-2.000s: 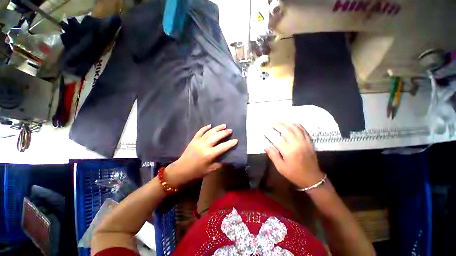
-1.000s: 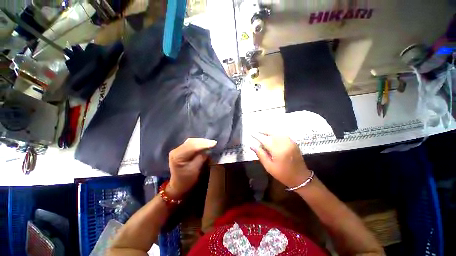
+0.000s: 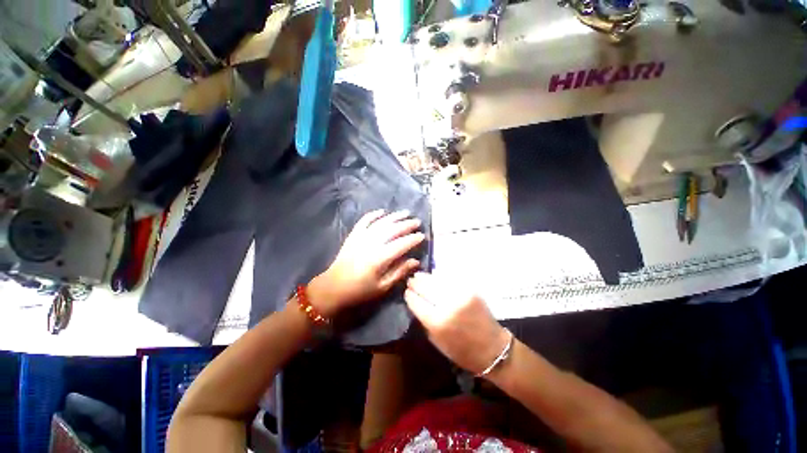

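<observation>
The large dark grey garment panel [image 3: 296, 212] lies left of the needle, its right edge by the presser foot [image 3: 429, 168]. My left hand [image 3: 376, 257] lies flat on the cloth, fingers pointing to its right edge. My right hand [image 3: 456, 323] has its fingertips at the cloth's right edge, thumb and finger pinched on it. The near edge of the cloth hangs over the table front below my hands. A small black cut panel [image 3: 566, 195] lies under the cream sewing machine head [image 3: 637, 71].
A blue paddle shape [image 3: 316, 88] hangs above the cloth. A dark cloth bundle [image 3: 172, 159] and red-black scissors [image 3: 133, 252] are at the left. Thread snips [image 3: 687, 208] and a clear plastic bag [image 3: 779, 212] are at the right. A blue basket [image 3: 164, 389] stands below the table.
My left hand has spread flat farther up the cloth. My right hand has moved left onto the cloth's edge. The view has shifted, showing more of the machine head.
</observation>
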